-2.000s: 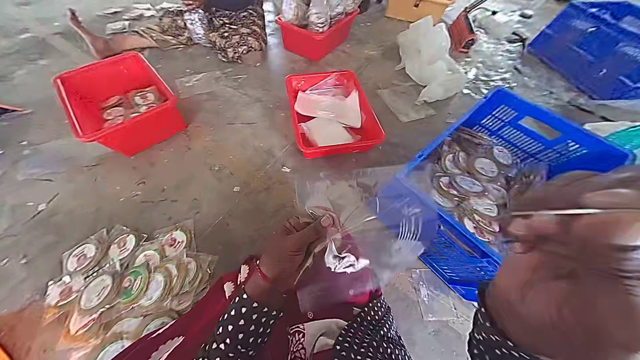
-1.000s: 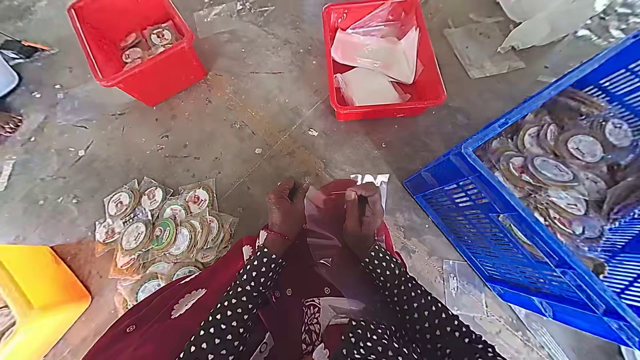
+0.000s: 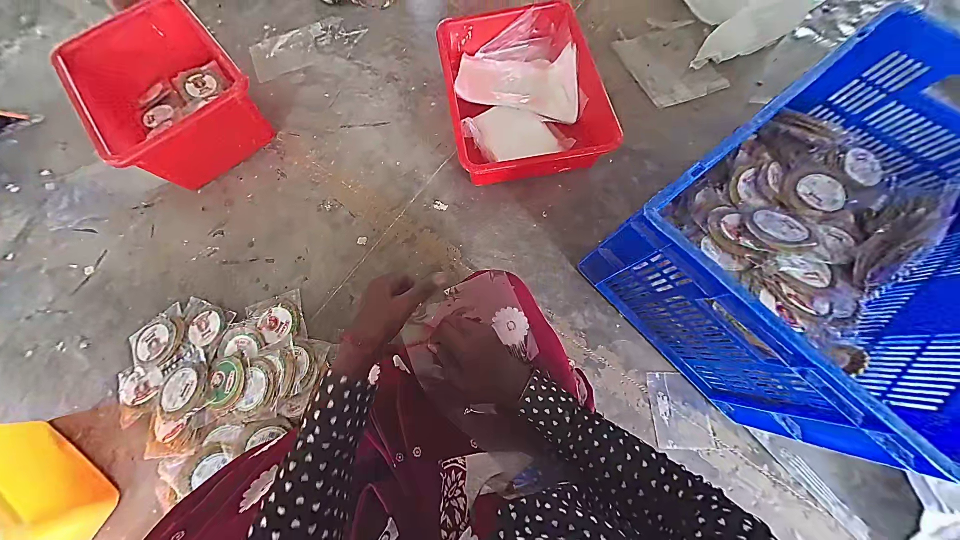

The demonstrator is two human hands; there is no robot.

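My left hand and my right hand are close together over my lap, both on a clear plastic bag. The bag lies against the maroon cloth with white flowers, and its lower part is hard to make out. To the left of my left hand, a heap of round labelled discs in clear packets rests on the floor. More round packeted discs fill part of a blue plastic crate on my right. Fingertips of both hands are partly blurred.
Ahead stands a red tub with white sheets in plastic. Another red tub at the upper left holds a few packeted discs. A yellow bin is at the lower left. Flat plastic pieces lie beside the crate.
The view has tilted down. Two seconds ago my right hand was over by the blue crate; now it is at the bag beside my left hand.
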